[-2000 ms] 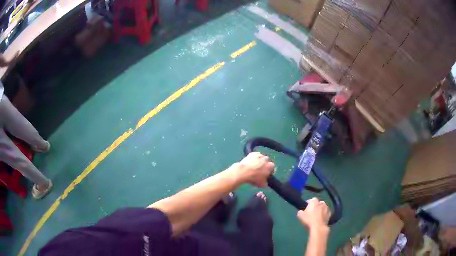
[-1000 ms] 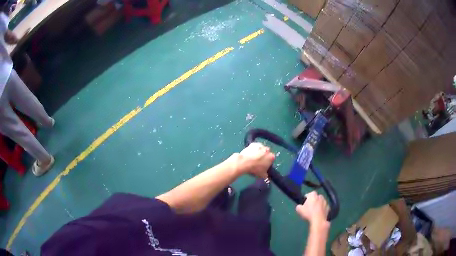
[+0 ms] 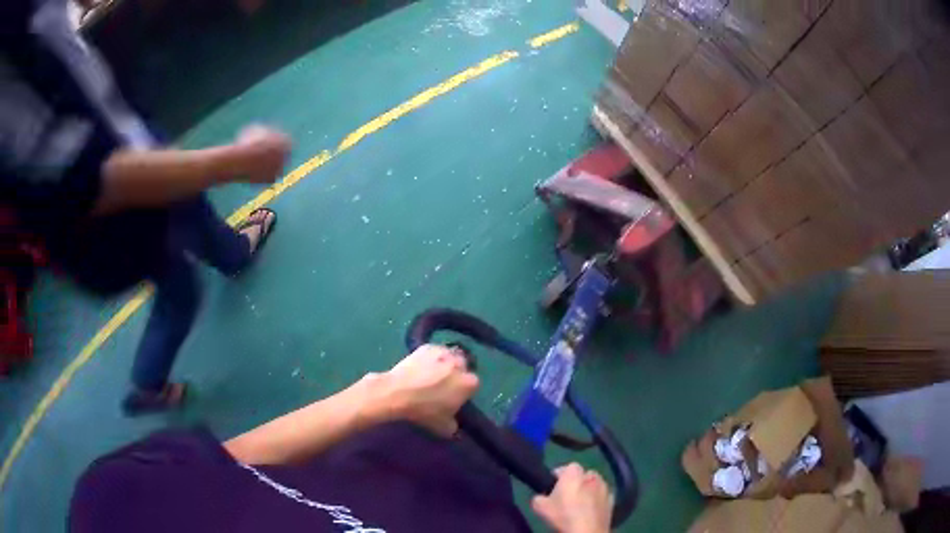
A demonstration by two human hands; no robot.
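My left hand (image 3: 435,385) grips the black loop handle (image 3: 500,446) of the hand pallet truck at its left part. My right hand (image 3: 579,500) grips the same bar near its lower right corner. The blue tiller arm (image 3: 557,370) with a worn label runs from the loop up to the worn red truck body (image 3: 625,208). The pale pallet edge (image 3: 677,213) and a tall block of brown cartons (image 3: 771,135) in clear wrap sit above the truck. The forks under the load are hidden.
A person (image 3: 135,187) in dark clothes and sandals is close at the left, by the yellow line (image 3: 427,96). Flattened cardboard (image 3: 885,333) and an open carton (image 3: 771,442) with white items lie at the right. A red stool (image 3: 16,302) shows at the left edge.
A person in dark clothes has come in at the left; the person in light trousers no longer shows. The handle, truck and my hands sit further left in view. Both hands keep their grip.
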